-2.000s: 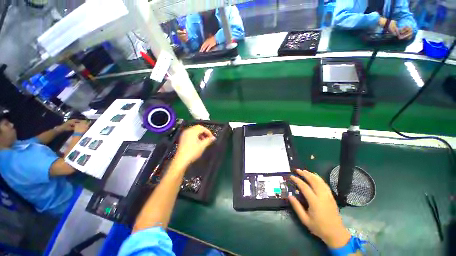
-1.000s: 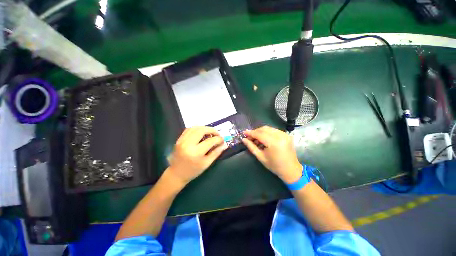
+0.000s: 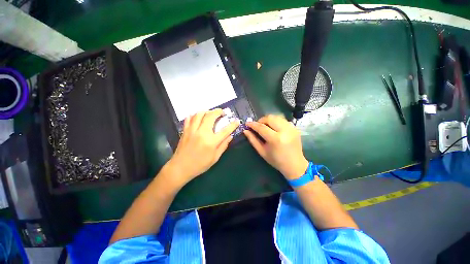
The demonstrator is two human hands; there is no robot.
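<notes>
The open tablet unit lies tilted in its black foam holder on the green mat, its large silver-white rectangle showing. Both hands are at the circuit board at its near end. My left hand rests over the board's left part, fingertips down on it. My right hand, with a blue wrist strap, has thumb and forefinger together at the board's right part. Whether either hand holds a small part is hidden by the fingers.
The black parts tray with small metal parts stands left, another unit beyond it. The electric screwdriver hangs over the round mesh dish. Tweezers, a black box with cable and a purple tape roll lie farther out.
Over the two seconds my left hand has left the parts tray and come to the board beside my right hand. The unit now lies tilted. The camera view has turned downward.
</notes>
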